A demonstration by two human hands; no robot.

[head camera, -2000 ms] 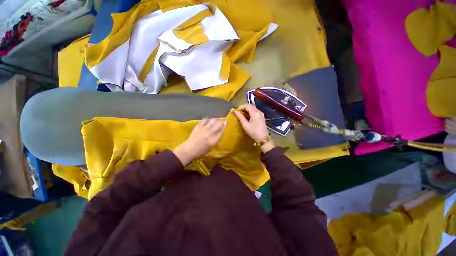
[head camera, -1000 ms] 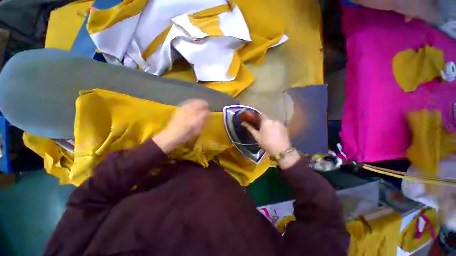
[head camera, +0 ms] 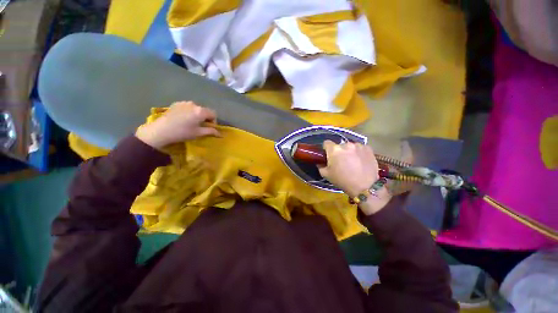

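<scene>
A mustard-yellow garment piece (head camera: pixel 245 153) with a small dark label lies along the near edge of the grey padded board (head camera: pixel 122 85) and hangs crumpled towards me. My left hand (head camera: pixel 182 124) pinches the garment's upper edge at its left end. My right hand (head camera: pixel 352 168) is closed round the red-brown handle of the steam iron (head camera: pixel 293 142). The iron stands on the garment's right part near the board's narrow end, its tip pointing left. The garment under the iron is hidden.
A yellow and white garment heap (head camera: pixel 312 61) lies behind the board on the yellow table cover (head camera: pixel 437 79). The dark iron rest (head camera: pixel 428 202) is at right. The hose (head camera: pixel 434 177) runs right, past a magenta-covered table (head camera: pixel 520 128). A person's part shows top right.
My right hand took the iron from its rest and set it on the garment. My left hand moved left along the edge. The garment has shifted and bunched, and a dark label now shows.
</scene>
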